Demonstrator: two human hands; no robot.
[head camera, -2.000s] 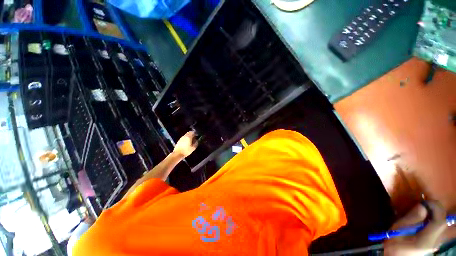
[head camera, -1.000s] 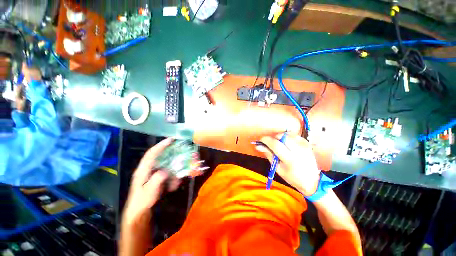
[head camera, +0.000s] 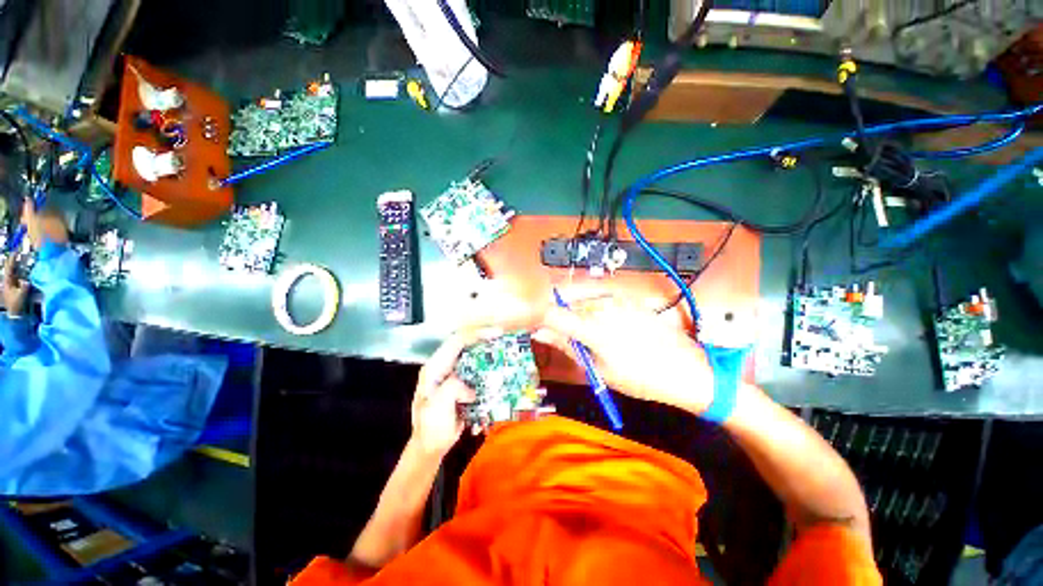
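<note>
My left hand (head camera: 444, 395) holds a green circuit board (head camera: 500, 378) by its left side, in front of the bench's near edge. My right hand (head camera: 641, 349) holds a blue marker pen (head camera: 592, 372) slantwise and its fingers are at the board's upper right corner. Whether they touch the board is hard to tell in the glare. A blue wrist strap (head camera: 724, 381) is on my right wrist. The orange-brown test fixture (head camera: 738, 280) lies behind my hands, with its black connector bar (head camera: 663, 255) at the back. No board shows in the bar.
A remote control (head camera: 396, 258), a tape roll (head camera: 305, 300) and a board (head camera: 467, 218) lie left of the fixture. More boards (head camera: 838, 330) lie right. A blue cable (head camera: 646, 189) crosses the fixture. An orange-red box (head camera: 172, 143) stands back left. A person's blue sleeve (head camera: 69, 303) is at left.
The view has swung from the racks to the bench. My left hand, reaching into the dark rack earlier, has brought a board up and rightward to my right hand.
</note>
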